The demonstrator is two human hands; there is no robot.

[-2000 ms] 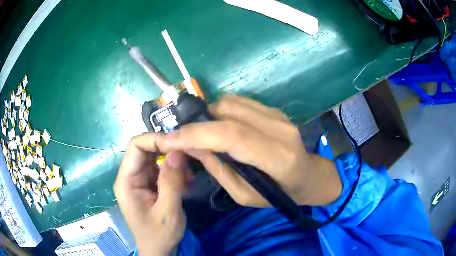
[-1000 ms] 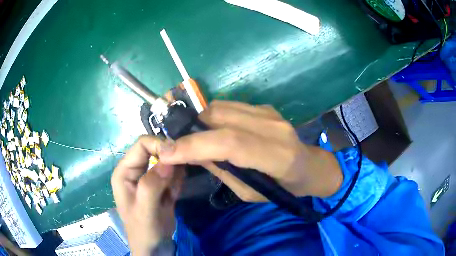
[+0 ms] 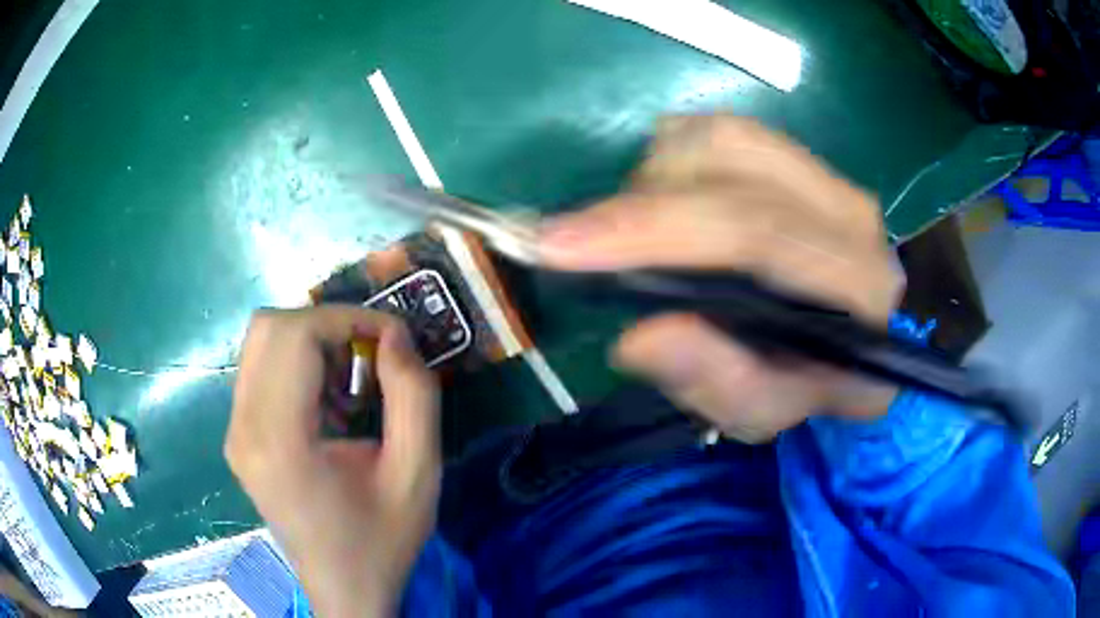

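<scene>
My right hand (image 3: 748,266), blurred, holds the soldering iron (image 3: 772,314) by its black handle; the metal barrel points left above the holding fixture (image 3: 501,296). The watch housing (image 3: 432,312) sits in the fixture, its silver-white rim and dark inside showing. My left hand (image 3: 338,447) is at the fixture's left side and pinches a small battery cell (image 3: 358,367) with a yellow end between thumb and forefinger. The hand hides part of the fixture. White tape strips (image 3: 404,127) cross the fixture. A thin solder wire (image 3: 121,368) runs from the left towards my left hand.
A scattered pile of battery cells (image 3: 54,417) lies at the left. A white tray (image 3: 217,586) is at the lower left. A long flat white piece (image 3: 724,42) lies at the top. A cooling fan (image 3: 977,30) and a blue stool (image 3: 1062,187) are at the right.
My right hand has moved right and up with the iron, away from my left hand, uncovering the watch housing. My left hand has shifted slightly left and still pinches the cell.
</scene>
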